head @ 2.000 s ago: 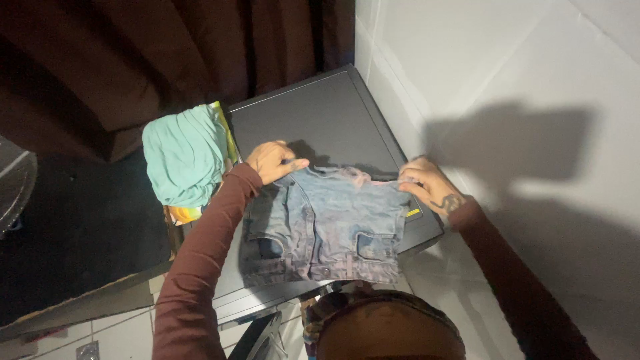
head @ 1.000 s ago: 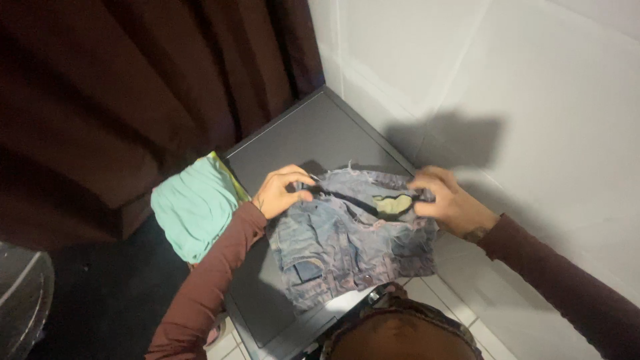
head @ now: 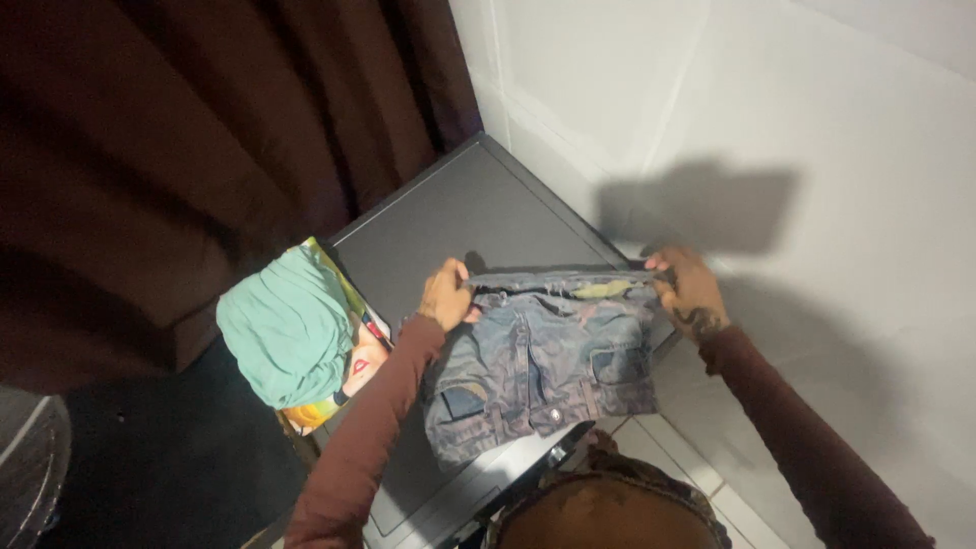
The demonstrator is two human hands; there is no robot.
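Denim shorts (head: 560,358) with frayed hems lie across the front part of a dark grey flat-topped cabinet or appliance (head: 473,206), waistband and metal button toward me. At their far left corner, my left hand (head: 448,296) pinches the hem. My right hand (head: 688,290) grips the far right corner, close to the wall. Between the hands the hem edge is pulled fairly straight, and a pale yellow-green patch of cloth shows in the leg opening. Left of my left hand sits a folded mint-green cloth (head: 286,332) on a colourful printed item (head: 362,362).
A brown curtain (head: 229,114) hangs behind and to the left. The white wall (head: 762,99) runs along the right side of the grey top, with shadows on it. A clear, shiny rounded object (head: 30,465) stands at the lower left. White floor tiles (head: 686,465) show below.
The far hem of the shorts, slanted and gaping one second ago, is now drawn straighter between my hands. Two seconds ago the shorts lay flatter and reached farther from the waistband. The view has shifted.
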